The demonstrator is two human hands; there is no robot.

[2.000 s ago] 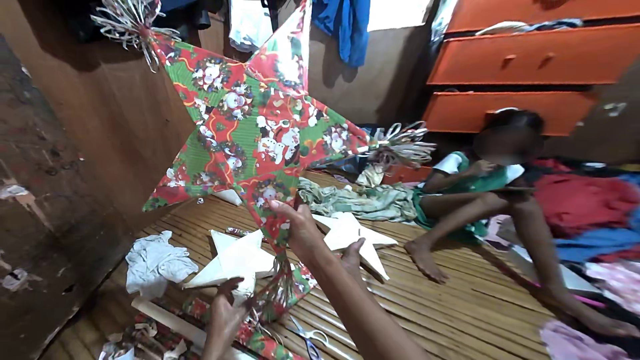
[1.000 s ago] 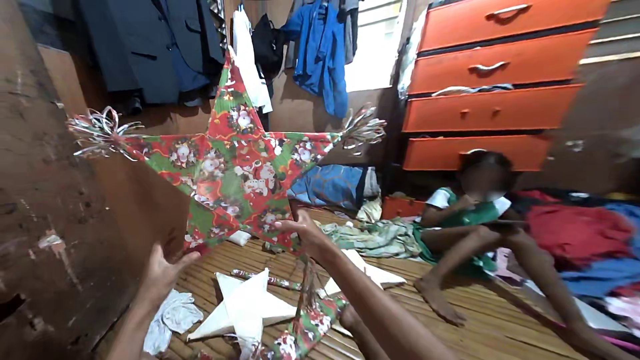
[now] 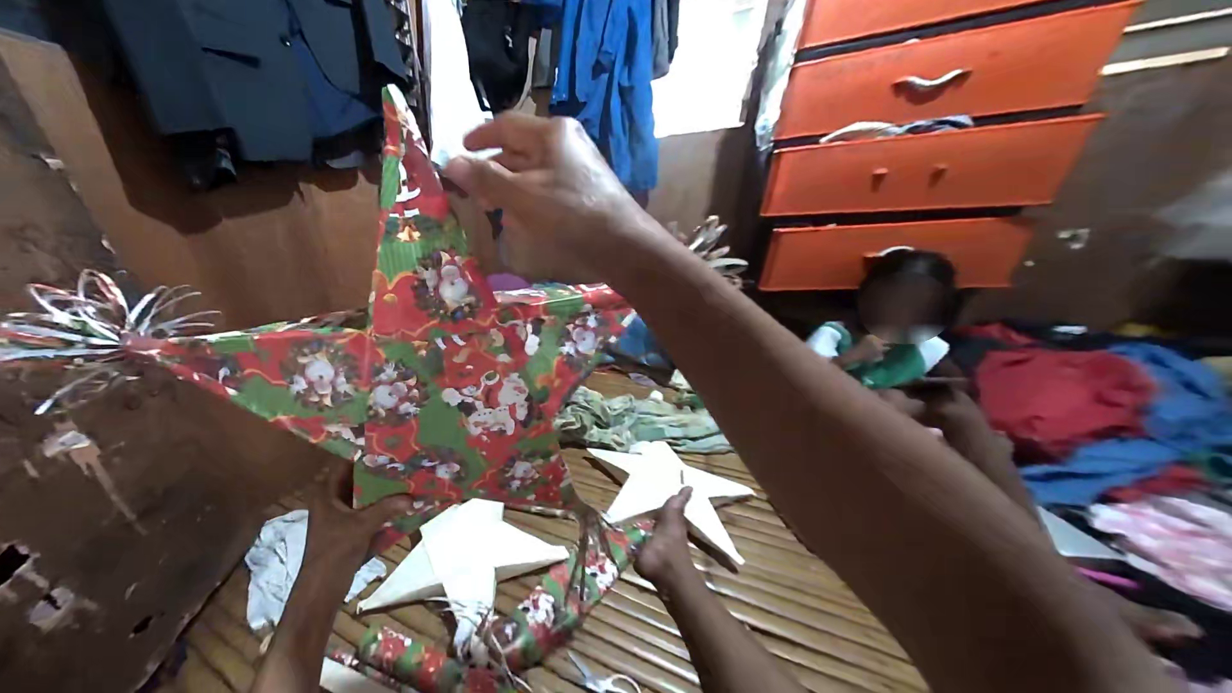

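Observation:
A large star lantern [image 3: 462,395], wrapped in red and green Christmas paper with tinsel-like tassels, stands upright before me. My left hand [image 3: 361,515] grips its lower left part. My right hand [image 3: 539,173] is raised beside the top point, thumb and index finger close to its edge; whether they pinch anything is unclear. Two white stars lie on the slatted floor, one below the lantern [image 3: 462,558] and one to its right [image 3: 664,486]. A roll of the same patterned paper [image 3: 539,616] lies at the lower middle. Scissors [image 3: 606,681] show at the bottom edge.
A person [image 3: 895,327] in green and white sits at right before an orange chest of drawers [image 3: 924,173]. Clothes [image 3: 1059,404] are piled at right; others hang behind. A bare foot or hand [image 3: 669,549] is beside the paper roll. A worn wooden panel [image 3: 77,481] borders the left.
My right hand has left the lantern's lower part and risen to its top point. My left hand, apart from the lantern a second ago, now grips its lower left. The lantern appears turned.

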